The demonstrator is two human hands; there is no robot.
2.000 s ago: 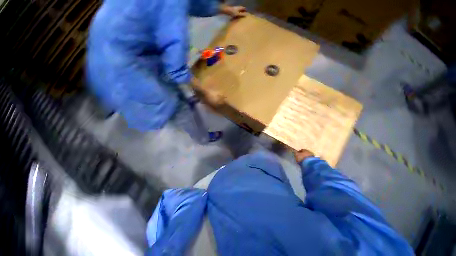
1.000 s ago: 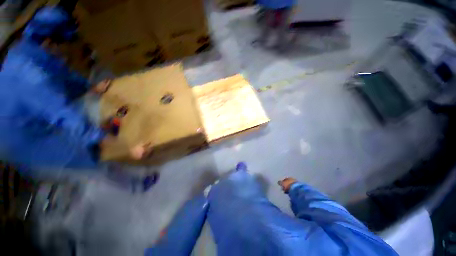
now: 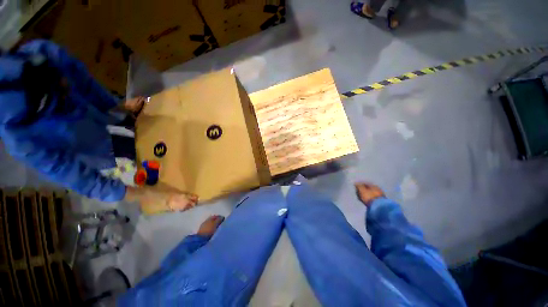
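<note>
A closed shipping carton [image 3: 186, 114] with black circled "3" marks on its top stands in front of me, left of centre. A pale plywood board [image 3: 306, 123] lies against its right side, lower than the carton top. A blue and orange-red tape dispenser [image 3: 148, 172] sits at the carton's left edge. My left hand [image 3: 210, 226] is just below the carton's near edge, apart from it; its fingers are too small and blurred to read. My right hand [image 3: 369, 193] hangs over the floor below the board's near right corner, empty, with fingers loosely apart.
Another person in blue [image 3: 60, 132] leans at the left with both hands on the carton. Large brown cartons [image 3: 162, 36] stand behind. Wooden pallets [image 3: 33, 240] and a metal stool [image 3: 102, 234] are lower left. A green-shelved trolley [image 3: 532, 108] is at the right.
My right hand has come away from the plywood board's edge. My left hand has come into view. The view has turned, so the carton and board now show further left.
</note>
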